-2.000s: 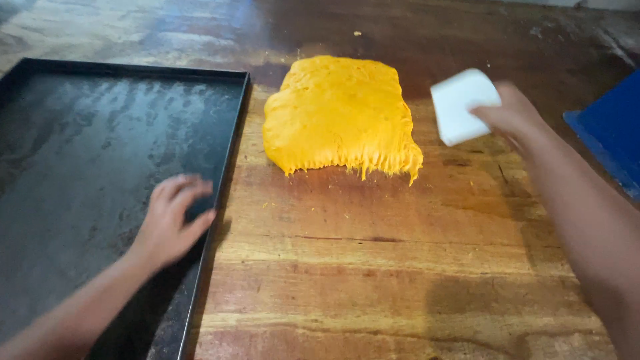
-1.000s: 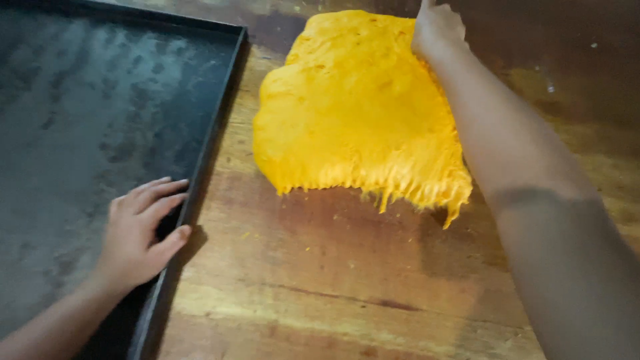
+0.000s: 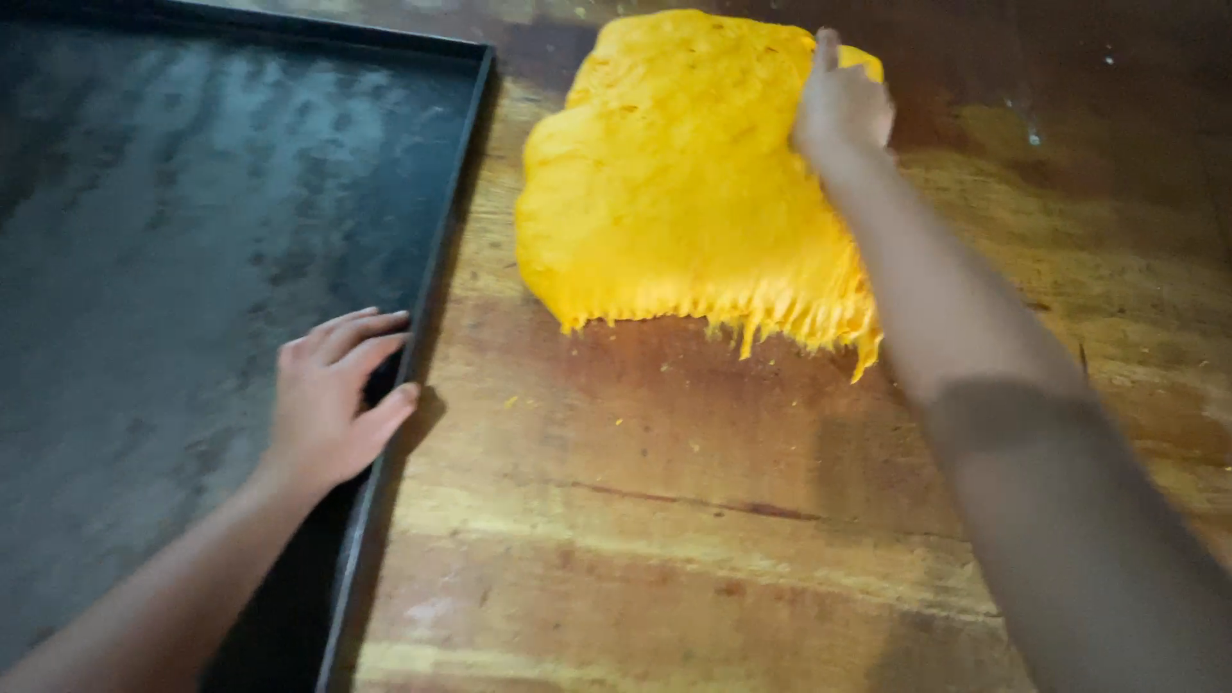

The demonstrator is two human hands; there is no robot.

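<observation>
A thick slab of yellow-orange dough [image 3: 683,183] lies at the upper middle, its near edge ragged with torn strands. My right hand [image 3: 847,111] is at the dough's upper right edge, one finger pointing away from me. Whether it holds the white scraper is hidden by the hand. My left hand [image 3: 337,390] rests at the right rim of a dark metal baking tray [image 3: 192,221], fingers spread, the thumb over the rim and nothing seen in it.
The worn wooden tabletop [image 3: 674,577] lies under the dough and beside the tray. Small dough crumbs are scattered near the dough's ragged edge. The tray's raised rim runs along the left of the dough.
Two seconds ago my right hand held a white scraper right of the dough; it has moved onto the dough's right edge. My left hand has settled at the tray rim. The view has moved closer.
</observation>
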